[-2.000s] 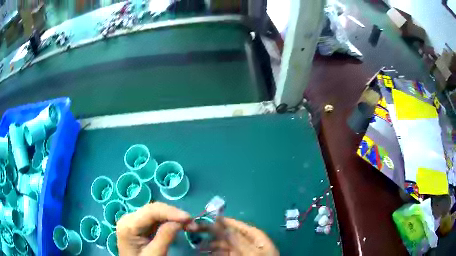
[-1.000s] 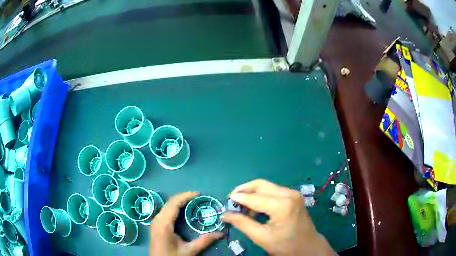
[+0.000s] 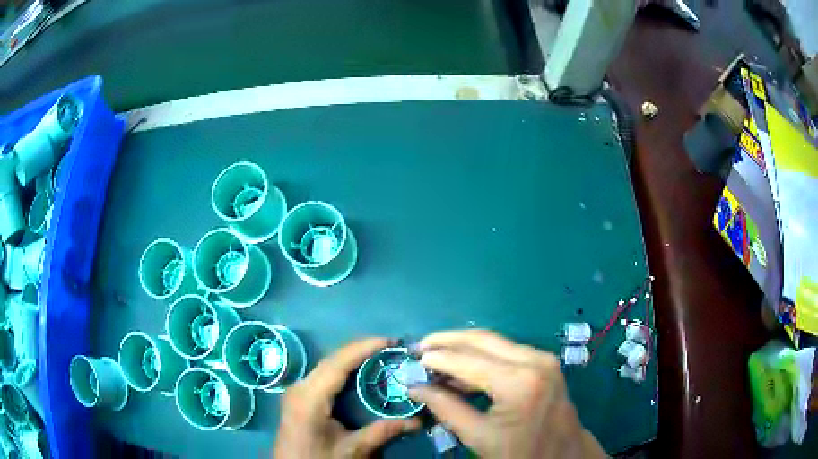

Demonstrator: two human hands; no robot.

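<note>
A teal motor housing [image 3: 381, 384] stands upright on the green mat at the lower middle. My left hand [image 3: 334, 408] curls round its left side, thumb and finger at its rim. My right hand [image 3: 493, 394] pinches a small silver motor [image 3: 413, 374] over the right part of the housing's opening. A second small pale motor [image 3: 442, 437] lies just below my right fingers. Several teal housings [image 3: 231, 267] stand grouped to the left. Several loose motors [image 3: 576, 333] with red wires lie at the mat's right side.
A blue crate [image 3: 81, 269] heaped with teal housings is at the left. Behind the mat are a pale rail [image 3: 341, 92], a dark green belt and a metal post [image 3: 587, 45]. A printed sheet [image 3: 798, 188] and a green packet [image 3: 778, 390] lie on the reddish-brown table at right.
The view has shifted. My left hand has moved from the small parts to the housing's rim. My right hand has brought the motor from beside the housing to over its opening.
</note>
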